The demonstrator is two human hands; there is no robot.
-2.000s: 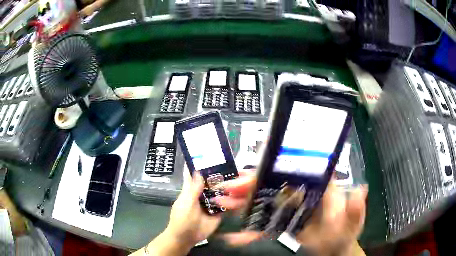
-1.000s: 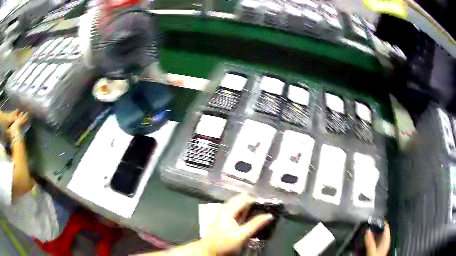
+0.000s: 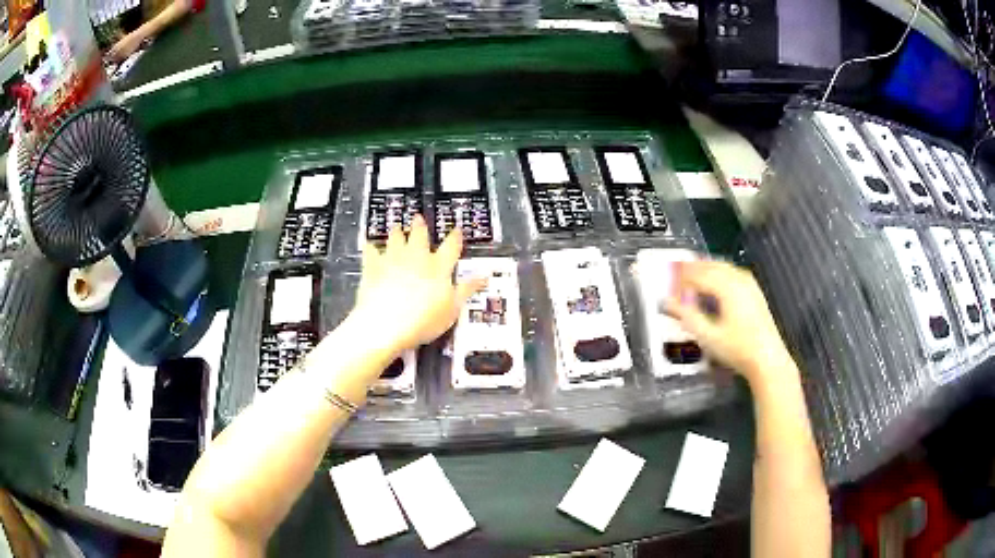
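Note:
A clear tray (image 3: 436, 423) holds dark keypad phones (image 3: 458, 196) along its back row and one more (image 3: 289, 322) at front left. White pieces with dark ovals (image 3: 586, 311) fill the rest of the front row. My left hand (image 3: 409, 289) is spread over the front row left of centre, fingers apart, partly hiding a white piece. My right hand (image 3: 726, 316) is at the rightmost white piece (image 3: 660, 286), its fingers blurred; whether it grips anything is unclear. Several white cards (image 3: 433, 501) lie along the bench edge.
A fan (image 3: 93, 185) stands at left above a black smartphone (image 3: 178, 420) on a white sheet (image 3: 115, 469). A tall tray stack (image 3: 840, 349) with white pieces stands at right. More trays (image 3: 415, 24) lie at the back. Another person's arm (image 3: 147, 31) shows at upper left.
The phones that were in my hands no longer show there. Both hands have moved over the tray's front row. The view has shifted, and several white cards now show along the bench edge.

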